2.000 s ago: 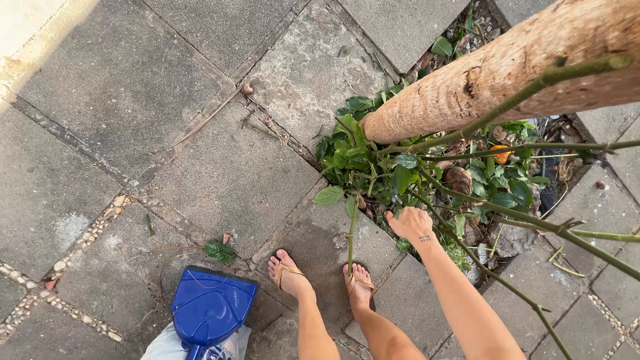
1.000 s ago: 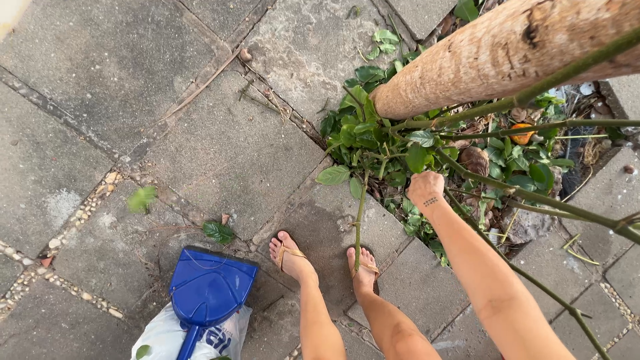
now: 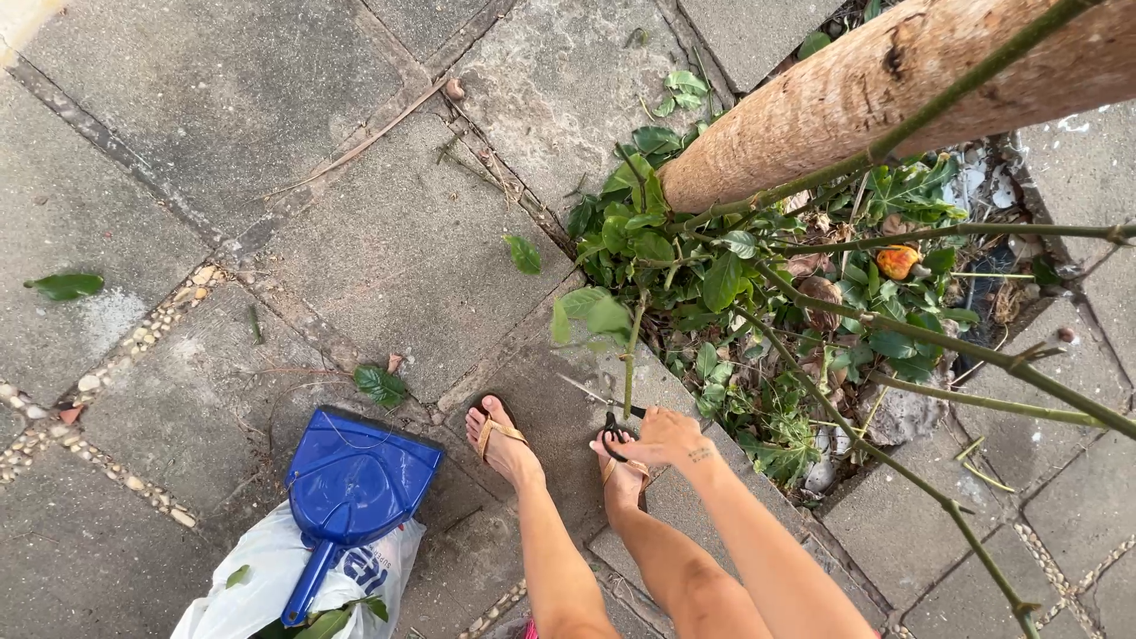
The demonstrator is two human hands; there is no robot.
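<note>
My right hand [image 3: 657, 439] has its fingers in the black handles of a pair of scissors [image 3: 612, 422]. The scissors' blades are spread and point up and left, over the paving beside a green stem [image 3: 632, 355]. That stem hangs from a leafy green plant [image 3: 643, 231] at the foot of a tree trunk [image 3: 799, 115]. Some leaves [image 3: 603, 319] near the stem are blurred. My left hand is not in view.
A blue dustpan [image 3: 355, 479] lies on a white plastic bag [image 3: 257, 568] with leaves in it. Long green branches [image 3: 958, 333] stretch across the right side. An orange fruit [image 3: 897, 262] lies in the planting bed. Loose leaves [image 3: 380, 384] are on the paving.
My right hand has moved left from the plant bed, and the scissors now show in it. More loose leaves lie on the paving than two seconds ago.
</note>
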